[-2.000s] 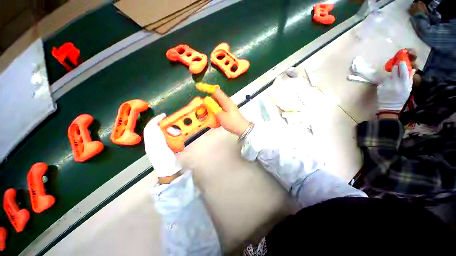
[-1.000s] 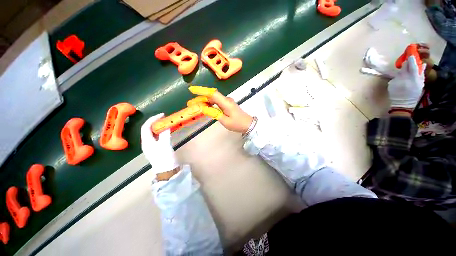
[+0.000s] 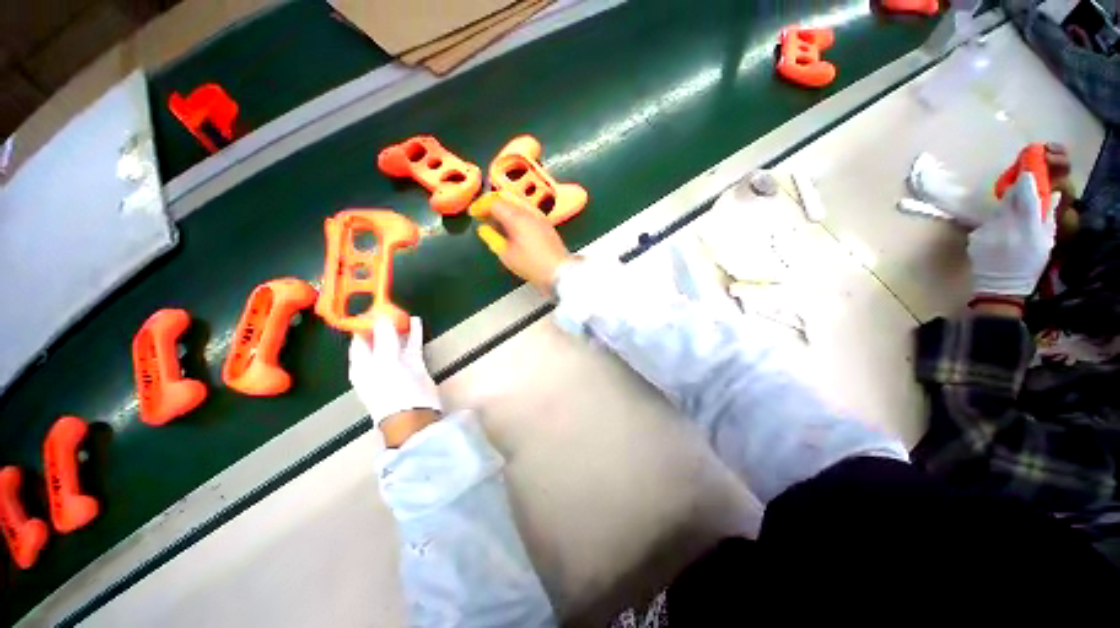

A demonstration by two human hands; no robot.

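An orange moulded shell [image 3: 329, 272] with round and oblong openings is at the near side of the green belt [image 3: 614, 147]. My left hand [image 3: 396, 371], in a white glove, has its fingertips on the shell's lower end. My right hand [image 3: 522, 236], with yellow finger cots, is over the belt, its fingers apart, at the lower left end of another orange shell [image 3: 567, 200]. Whether its fingertips touch that shell is unclear. One more orange shell [image 3: 457, 187] lies just left of it.
More orange shells [image 3: 166, 366] lie along the belt to the left and far right. Cardboard sheets [image 3: 461, 27] and a white board [image 3: 86, 233] are beyond it. At right, a coworker's gloved hand [image 3: 1010, 252] holds an orange shell. A small round-capped item [image 3: 764, 184] is near the rail.
The shell held between both hands is now at my left hand only, over the belt. My right hand has let go and moved up to the pair of shells. Belt shells at left have shifted down-left.
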